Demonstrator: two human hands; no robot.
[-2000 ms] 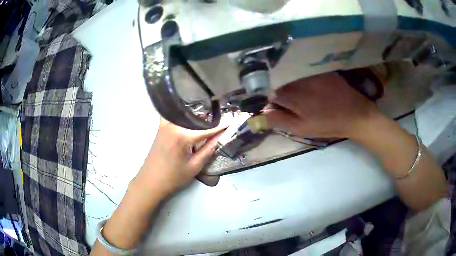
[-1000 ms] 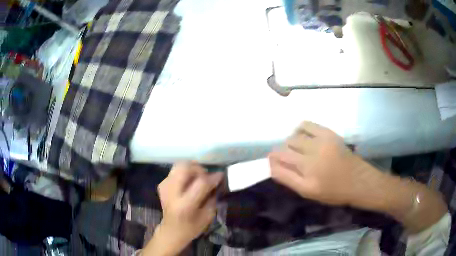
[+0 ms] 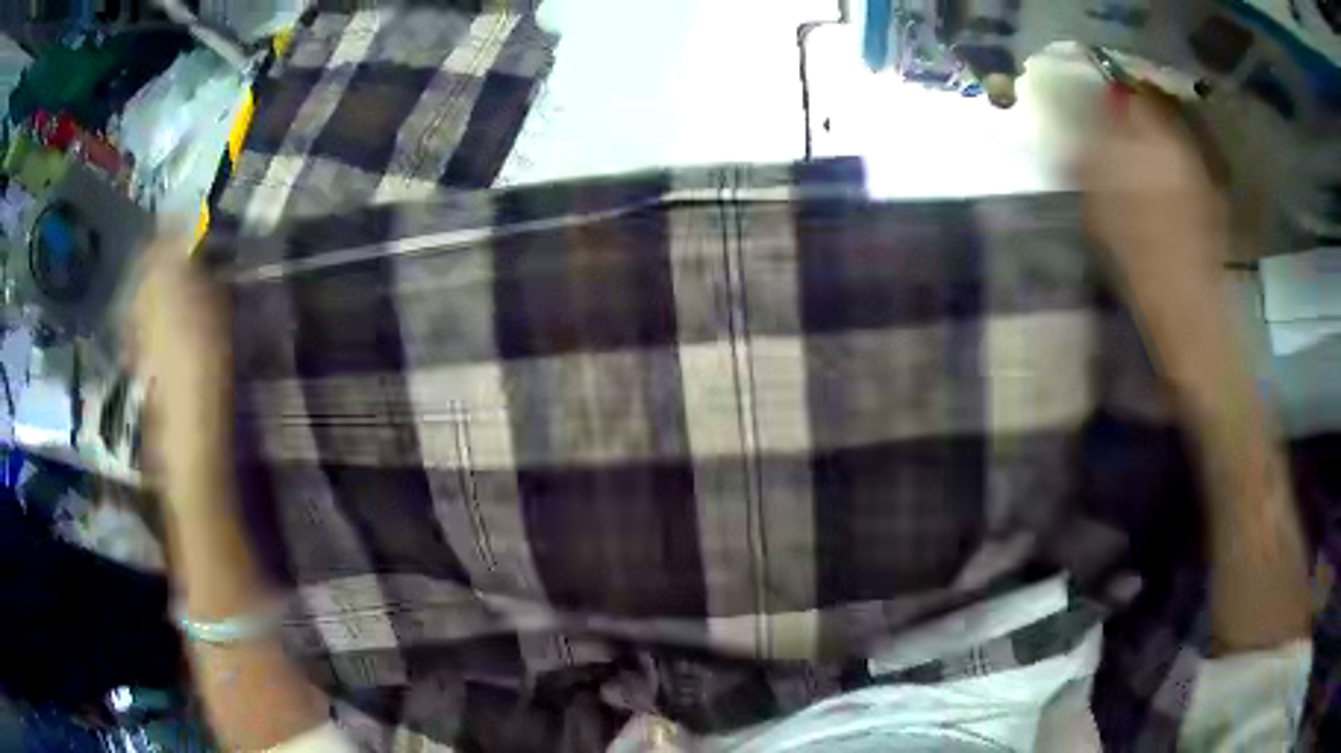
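Note:
A large dark purple-brown and cream plaid garment panel (image 3: 618, 412) is spread wide across the lap and the front of the table. My left hand (image 3: 184, 346) is at the panel's left edge, blurred; its fingers seem to hold that edge. My right hand (image 3: 1147, 177) is at the panel's upper right corner, blurred; its fingertips and grip cannot be made out. A white strip (image 3: 978, 625) lies on plaid cloth in the lap below the panel.
Another plaid piece (image 3: 397, 88) lies at the table's upper left. The white sewing-machine table (image 3: 677, 88) shows behind the panel. The machine head (image 3: 1015, 37) is at the upper right. A white piece (image 3: 1302, 287) lies at the right edge.
The small white piece is gone from my hands. My hands have moved far apart and up, and the large plaid panel now spreads between them over the table's front edge.

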